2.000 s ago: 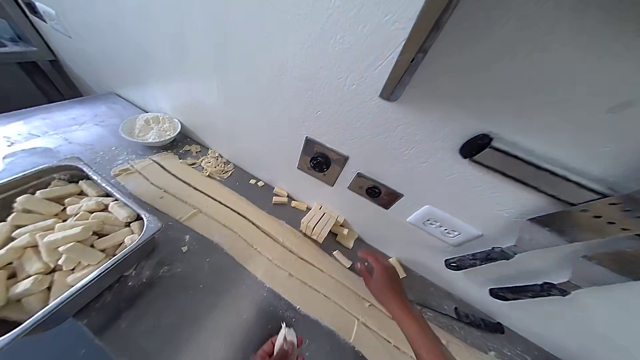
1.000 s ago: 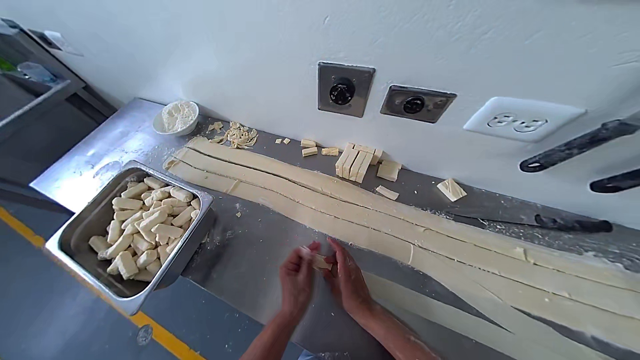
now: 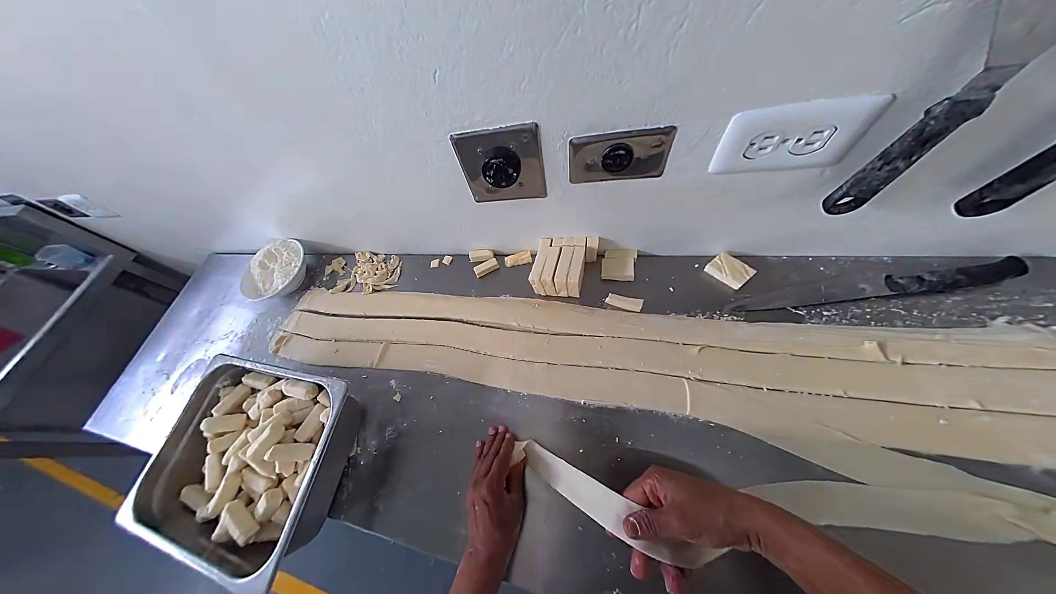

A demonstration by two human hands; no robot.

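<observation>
My left hand lies with its fingers together against a small piece at the near end of a dough strip; what it grips is hard to tell. My right hand pinches that strip farther along and lifts it off the steel table. Long flat dough strips, cut lengthwise, run across the table beyond both hands. A stack of pale cheese-like sticks stands near the wall. At the left, a steel pan holds many dough-wrapped pieces.
A bowl of flour and dough scraps are at the back left. A knife lies by the wall at right, near a loose pale piece. More black-handled knives hang above, beside wall outlets.
My right hand, near the wall earliest, came beside my left, then moved right and now holds a dough strip. My left hand now lies on the table. The view has shifted.
</observation>
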